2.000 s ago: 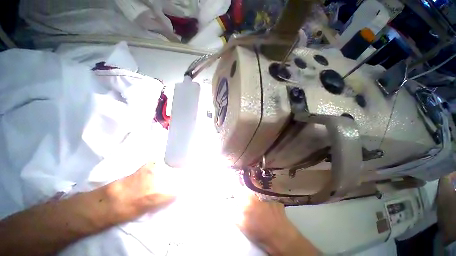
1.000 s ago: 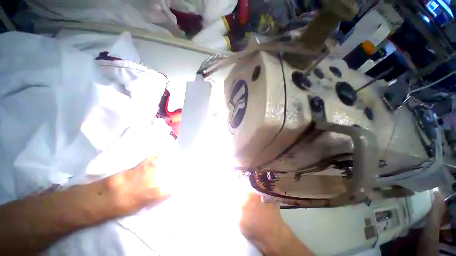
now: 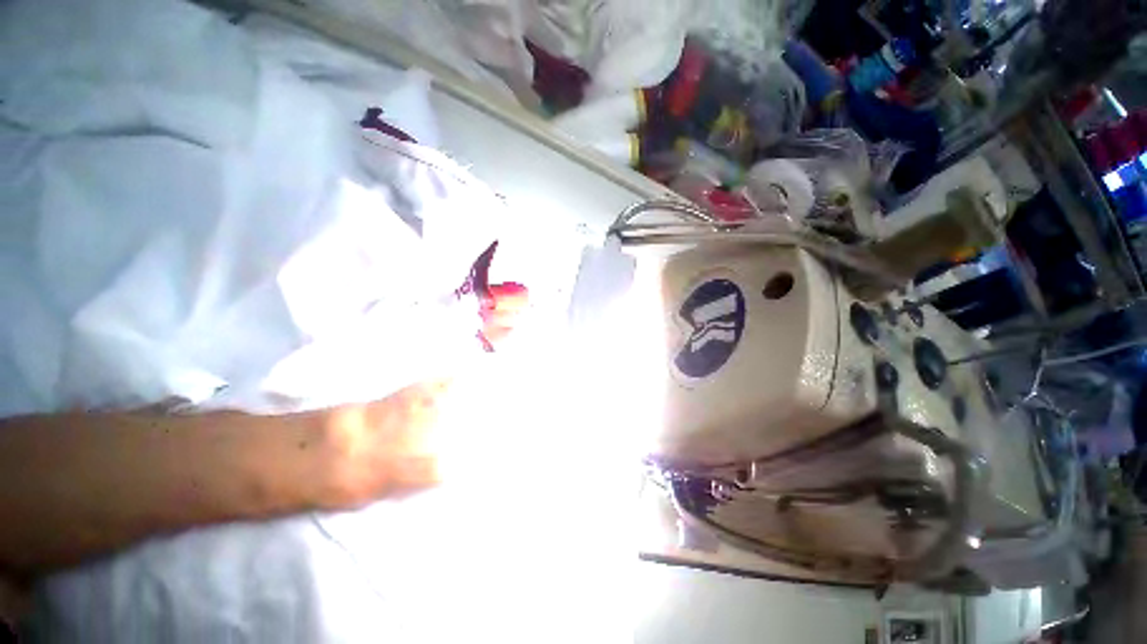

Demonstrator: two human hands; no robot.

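Observation:
The white garment [image 3: 189,271] covers the left side and runs under the lamp glare. A dark red trim piece [image 3: 486,279] shows on it left of the lamp [image 3: 604,287]. My left hand [image 3: 390,443] lies on the cloth, palm down. Its fingers are lost in the glare, so its grip cannot be told. My right hand is not visible; the area left of and below the machine head is washed out. The cream sewing machine head [image 3: 742,365] with its oval logo stands right of the glare. The needle and presser foot are hidden by glare.
A control panel [image 3: 911,627] sits at the lower right, cut by the edge. A curved loop [image 3: 962,503] juts from the machine head. Behind the table edge lie piled white cloth [image 3: 616,44], coloured materials and spools. Thin threads and wires run at the right.
The view has tilted and swung, so the machine head appears further right and lower. My right hand, visible before at the lower middle, no longer shows. My left hand stays on the cloth.

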